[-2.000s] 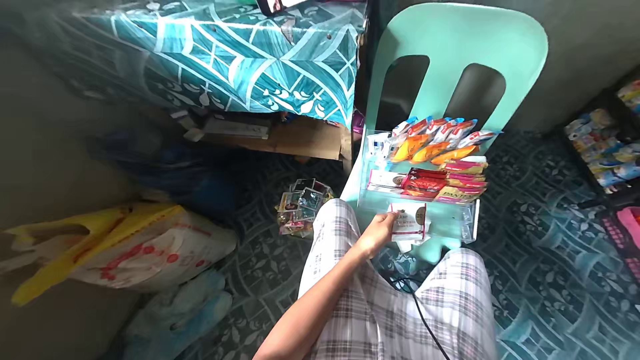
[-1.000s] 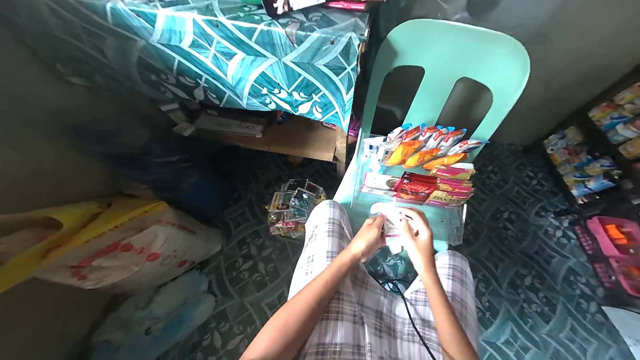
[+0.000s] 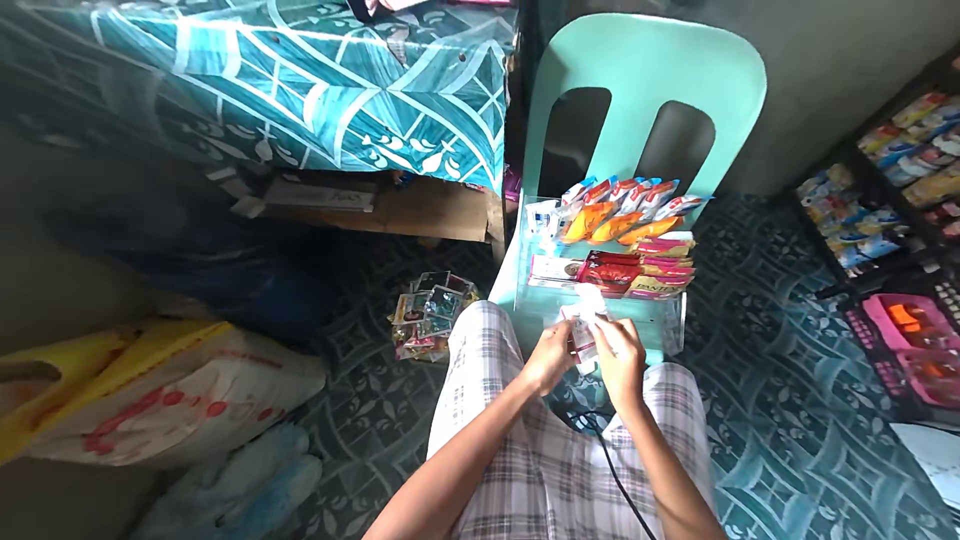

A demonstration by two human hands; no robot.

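Note:
My left hand (image 3: pixel 553 355) and my right hand (image 3: pixel 621 354) hold white sachets with dark red bands (image 3: pixel 582 334) between their fingertips, above the front of the seat of a green plastic chair (image 3: pixel 652 52). Just beyond them, a clear plastic tray (image 3: pixel 528 306) on the seat holds rows of sachets. Its nearer row has white sachets (image 3: pixel 556 268), red sachets (image 3: pixel 611 271) and Pantene sachets (image 3: pixel 661 279). Orange-and-white packets (image 3: pixel 589 221) lean in the back row, with a white-and-blue packet (image 3: pixel 541 217) at their left end.
A pile of clear-wrapped packets (image 3: pixel 433 311) lies on the floor left of my knee. A table with a teal patterned cloth (image 3: pixel 337 90) stands at upper left, a yellow-and-white bag (image 3: pixel 187 390) at left. Racks of packets (image 3: pixel 862 225) and a pink basket (image 3: pixel 911 330) are at right. A black cable (image 3: pixel 619 480) crosses my lap.
My right hand, not visible two seconds ago, has joined my left at the white sachets. Both hands stay over the front of the seat.

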